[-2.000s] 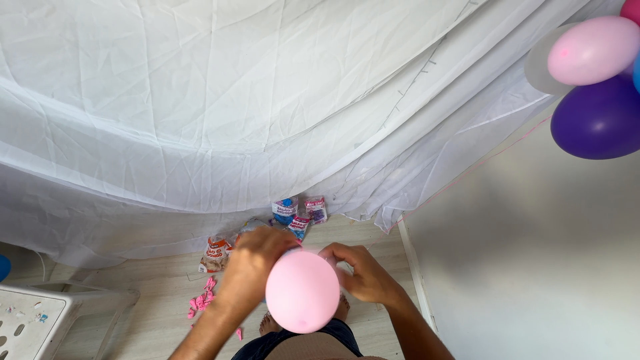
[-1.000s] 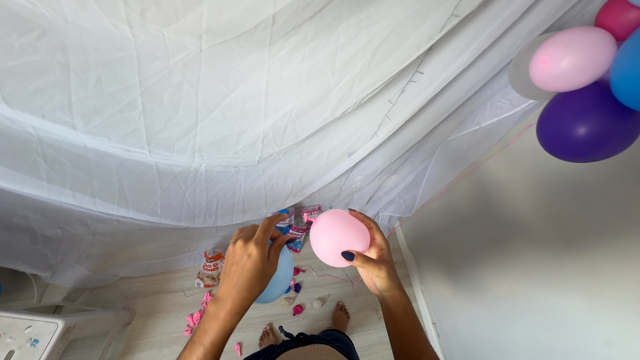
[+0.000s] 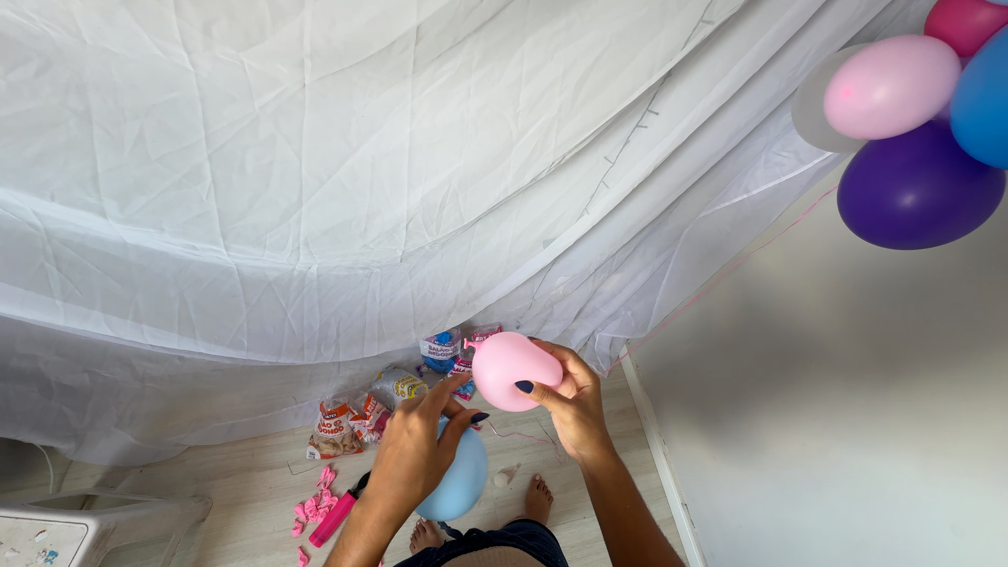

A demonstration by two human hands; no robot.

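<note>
A small inflated pink balloon (image 3: 512, 370) with its knotted neck pointing left is held in my right hand (image 3: 579, 405), thumb on its front and fingers behind. My left hand (image 3: 421, 449) is just left of it, with thumb and index finger brought close together above a light blue balloon (image 3: 457, 476). That blue balloon hangs below the left fingers and is partly hidden by the hand; its neck seems to be at the fingertips.
Balloon bags (image 3: 335, 429) lie on the floor by the white curtain (image 3: 315, 197). Uninflated pink balloons (image 3: 315, 508) and a pink hand pump (image 3: 335, 520) are left of my feet. A white plastic stool (image 3: 102, 520) stands lower left. A balloon cluster (image 3: 917, 185) hangs upper right.
Two seconds ago the pink balloon was low between both hands. It is now higher in my right hand, with its neck turned left. The blue balloon has come into view beneath my left hand.
</note>
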